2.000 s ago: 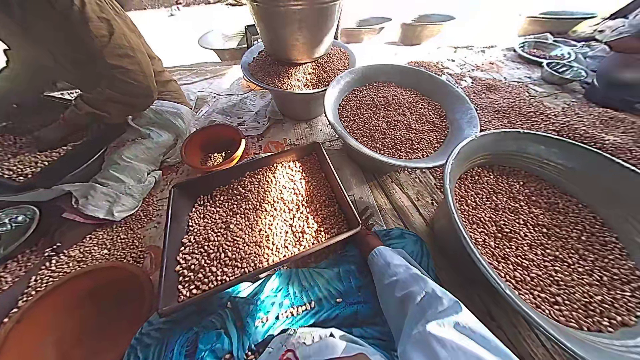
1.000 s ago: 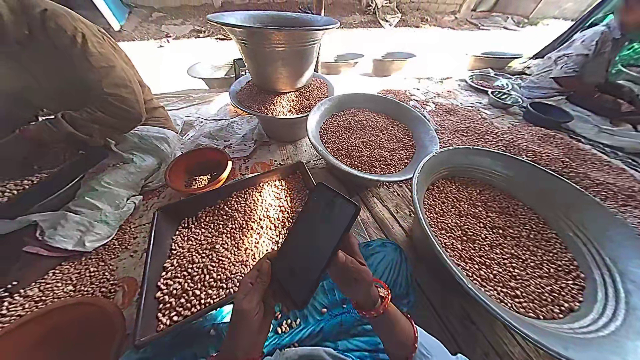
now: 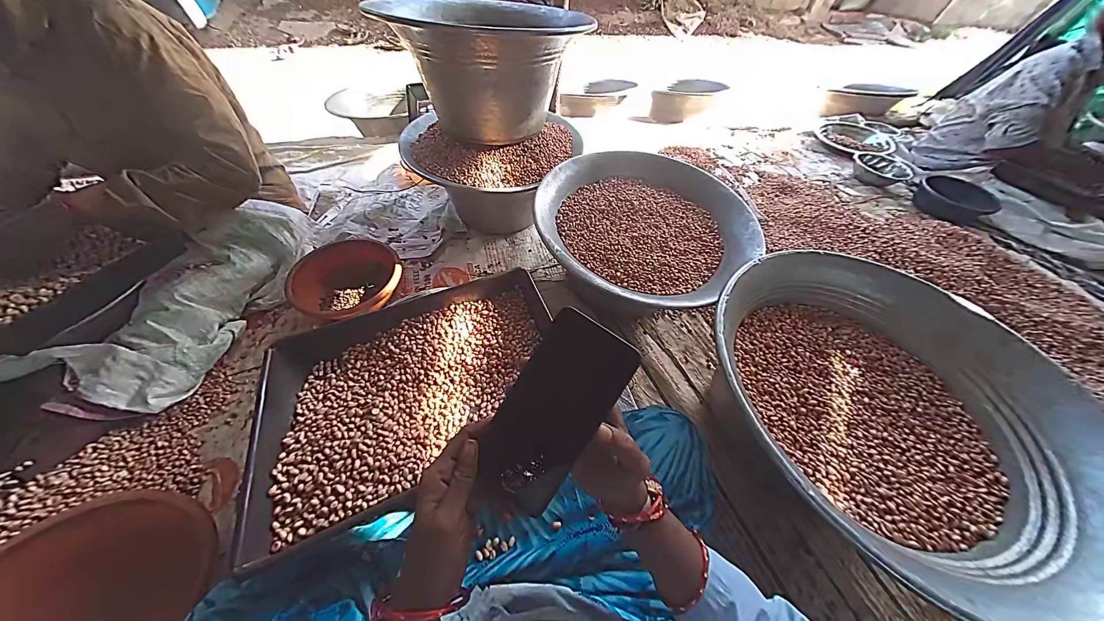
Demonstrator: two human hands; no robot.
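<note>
A dark smartphone [image 3: 561, 397] is held tilted over my lap, its screen black. My left hand [image 3: 453, 483] grips its lower left edge, and my right hand [image 3: 614, 466] holds the lower right edge; red bangles circle both wrists. Just beyond and to the left lies a dark rectangular tray [image 3: 250, 483] with a layer of shelled nuts or beans [image 3: 379, 414], part of it in sunlight. Several loose pieces [image 3: 494, 548] rest on the blue cloth [image 3: 586, 552] over my lap.
Metal basins [image 3: 1026, 414] [image 3: 750, 228] of reddish nuts or beans stand at the right and ahead. Another filled basin [image 3: 492, 207] bears a tall metal pot [image 3: 487, 78]. An orange bowl [image 3: 297, 289] sits behind the tray, a larger one [image 3: 103, 552] at lower left. People sit at left and far right.
Two seconds ago no phone showed and my right arm lay by the tray's right corner. The phone came into both hands by one second ago and is still held.
</note>
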